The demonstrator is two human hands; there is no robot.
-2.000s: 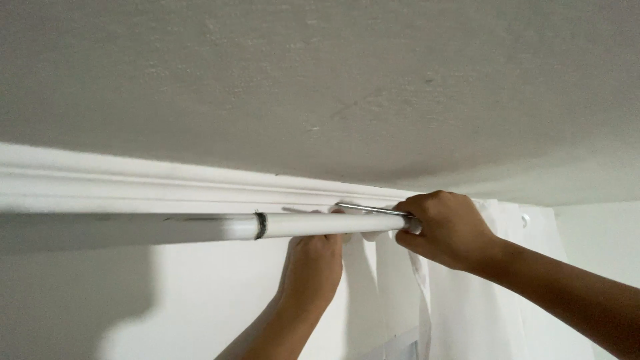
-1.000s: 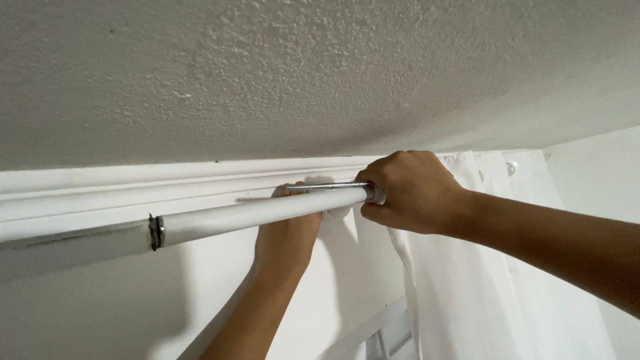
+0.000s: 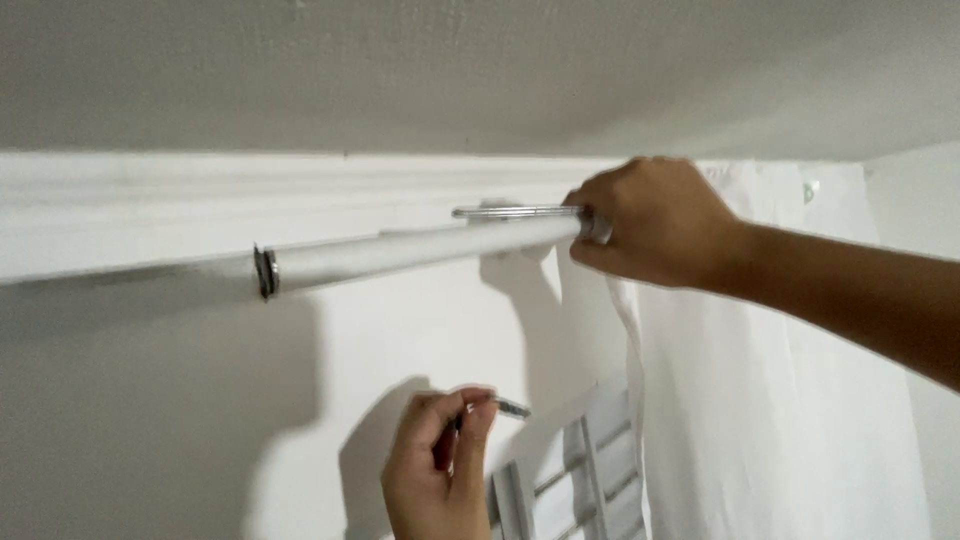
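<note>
A white curtain rod point(image 3: 420, 251) runs from the left edge to the upper middle, with a dark ring point(image 3: 265, 272) around its joint. My right hand point(image 3: 656, 221) grips the rod's right end, where a thin metal piece point(image 3: 517, 212), perhaps a bracket arm, lies just above the rod and passes under the fingers. Lower down, my left hand point(image 3: 442, 461) pinches a small dark metal piece point(image 3: 512, 407), which looks like a screw, between thumb and fingertips. Right of and below my right hand hangs a white curtain point(image 3: 720, 390).
The textured ceiling point(image 3: 450, 75) is close above the rod. White moulding point(image 3: 187, 187) runs along the wall top behind it. A white slatted shutter point(image 3: 570, 472) stands at the bottom, left of the curtain. A small shiny ring point(image 3: 811, 192) shows at the curtain's top right.
My left hand has come down from the rod and bracket area, and the small metal piece now shows in its fingers. My right hand stays at the rod's end.
</note>
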